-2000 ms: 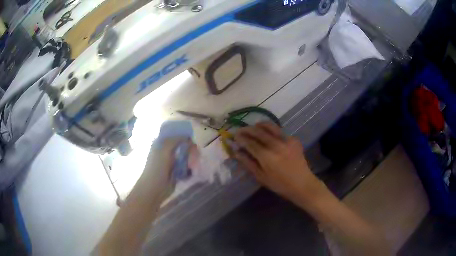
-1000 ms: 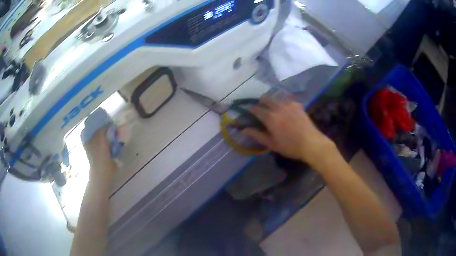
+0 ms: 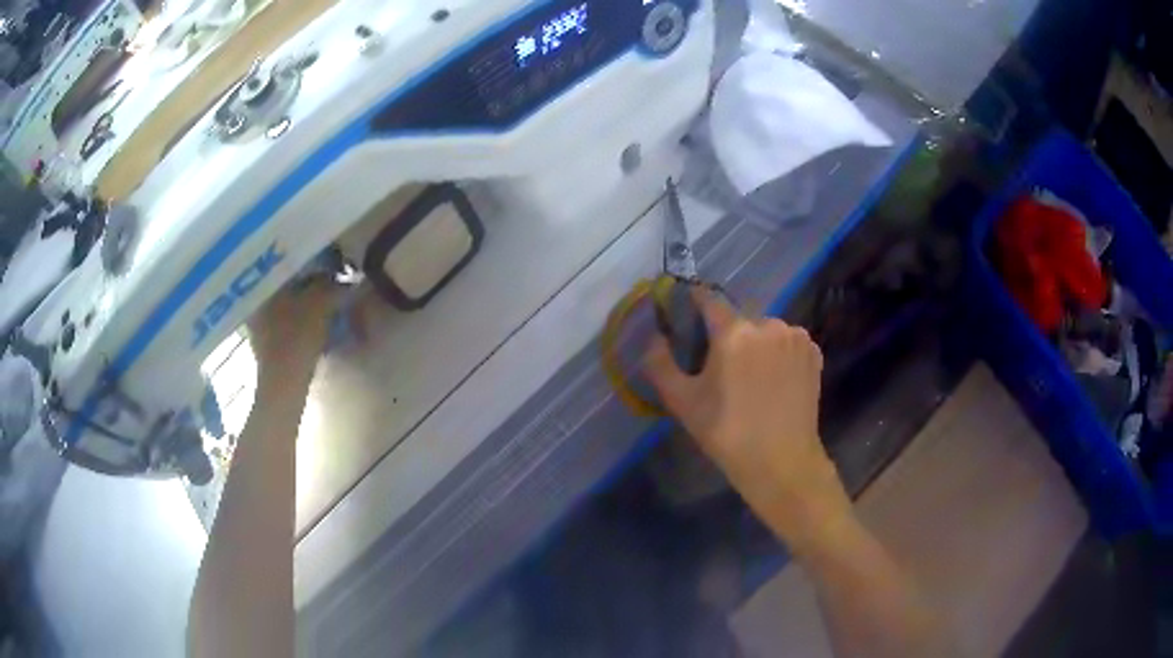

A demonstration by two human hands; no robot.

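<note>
Scissors (image 3: pixel 678 244) with one yellow and one dark handle loop are in my right hand (image 3: pixel 759 386) over the machine table's grey front edge. Their blades look closed and point away from me toward the machine's right end. My left hand (image 3: pixel 299 321) reaches under the arm of the white JACK sewing machine (image 3: pixel 309 193), right of the needle area. Its fingers are blurred and partly in shadow. A small bluish piece (image 3: pixel 342 327) shows at the fingers; whether they grip it is not clear.
A white cloth (image 3: pixel 791 122) drapes at the machine's right end. The control panel (image 3: pixel 540 58) is lit. A blue crate (image 3: pixel 1029 424) with red and grey scraps stands on the floor at right, beside a tan board (image 3: pixel 952 514). A dark rounded frame (image 3: pixel 425 247) lies under the arm.
My right hand has taken up the scissors, and the blades have swung from pointing left to pointing away from me. My left hand has moved right and deeper under the machine arm. The view has shifted right.
</note>
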